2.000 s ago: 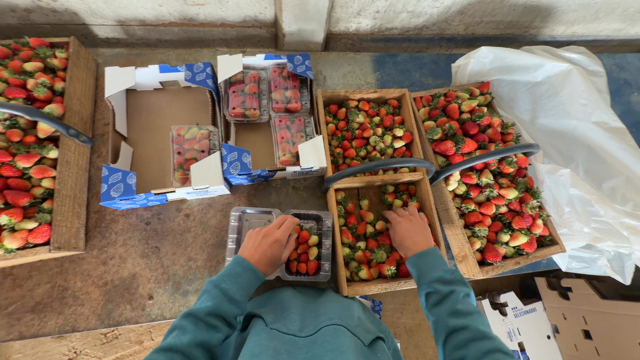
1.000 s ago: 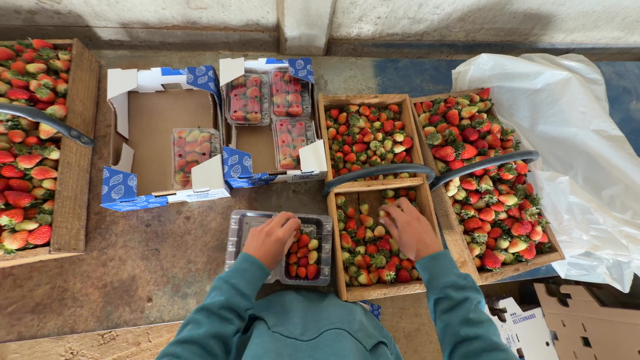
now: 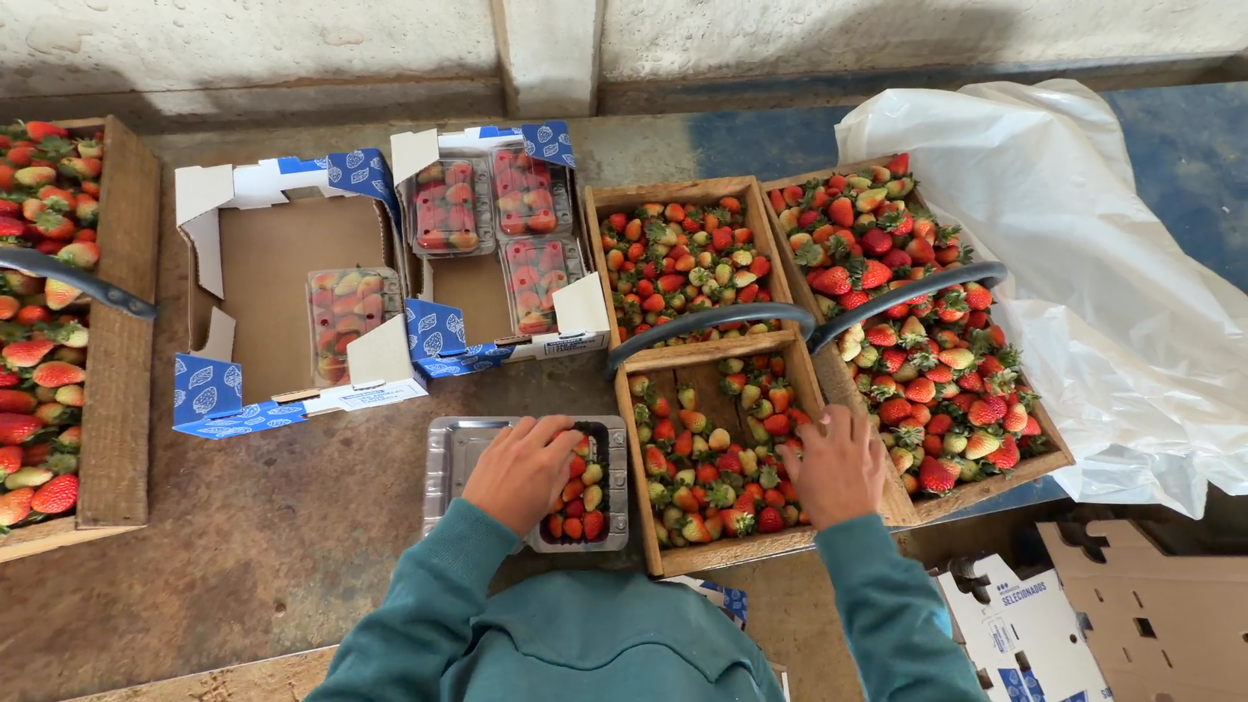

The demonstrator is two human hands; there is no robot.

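An open clear plastic clamshell (image 3: 618, 526) lies in front of me, strawberries (image 3: 587, 497) in its right half. My left hand (image 3: 522, 473) rests over the middle of the clamshell, its fingers at the berries; whether it holds one is hidden. Just right stands a wooden crate with two compartments (image 3: 642, 526) and a dark curved handle (image 3: 712, 322). My right hand (image 3: 837, 466) reaches over the right wall of the near compartment, fingertips at the strawberries (image 3: 726, 468) inside; I cannot tell whether it grips one. Bare wood shows between the berries there.
Two blue-and-white cardboard trays (image 3: 292, 244) (image 3: 468, 292) hold closed clamshells (image 3: 356, 317) of strawberries. Full wooden crates stand at left (image 3: 122, 322) and right (image 3: 1033, 468). White plastic sheeting (image 3: 1053, 244) lies at the right, with flattened cardboard (image 3: 1150, 595) lower right.
My right hand has moved from over the near compartment's berries toward its right wall. More of the compartment's wooden bottom shows now. My left hand stays at the clamshell.
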